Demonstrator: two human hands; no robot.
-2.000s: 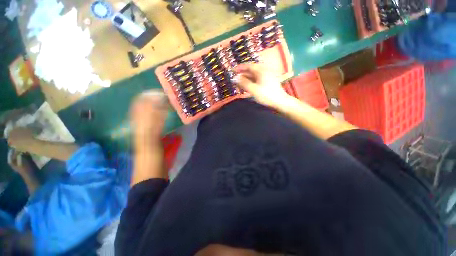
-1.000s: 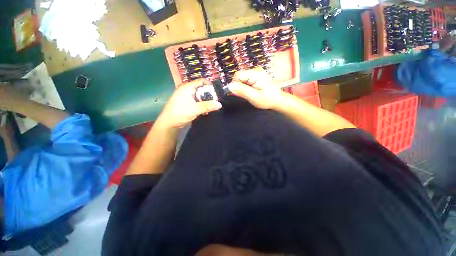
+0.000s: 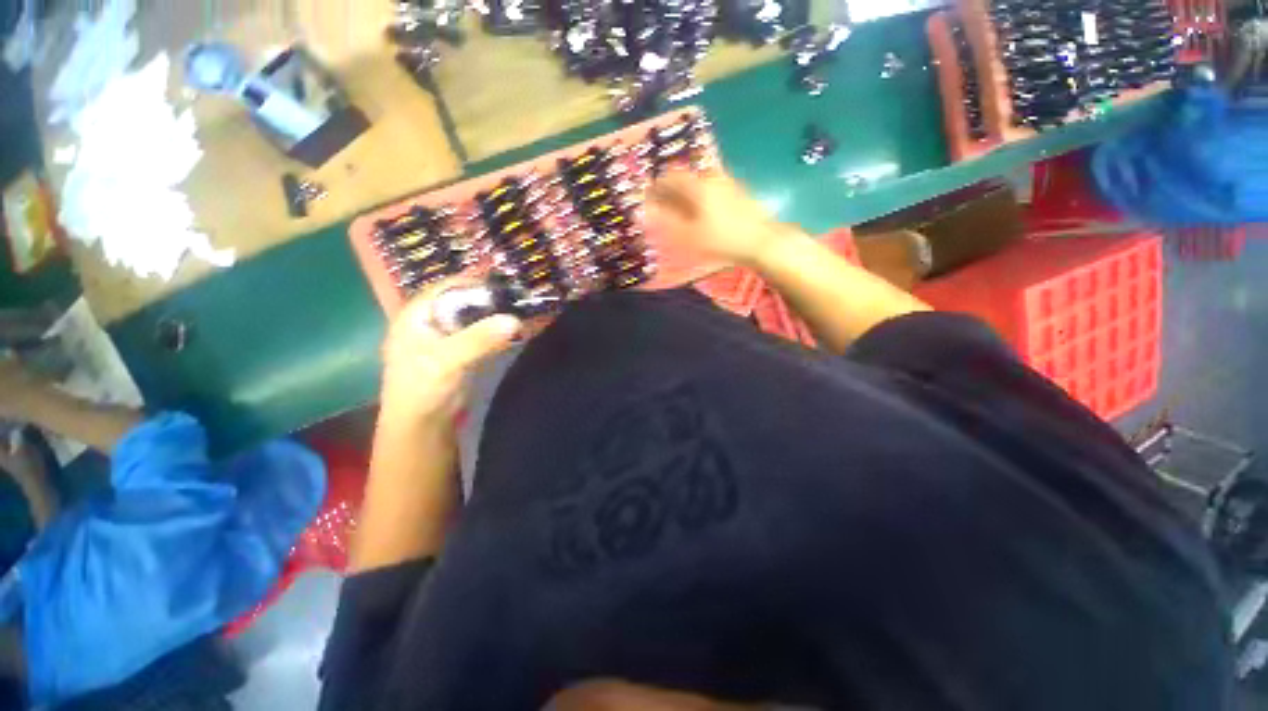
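A salmon-red parts tray lies at the bench's near edge, with several rows of black-and-chrome parts in it. My left hand is at the tray's near left corner, its fingers around a small black-and-chrome part. My right hand is over the right part of the tray, beside the short right row. It is blurred, and I cannot tell whether it holds anything.
A loose parts pile lies behind the tray. White pieces, a handheld fan and a loose part are at left. A neighbouring parts tray and red crates are at right. A person in blue sits left.
My hands were together over the tray's near edge and are now apart. The left has moved left with a part, the right has moved to the tray's right side. The view has shifted.
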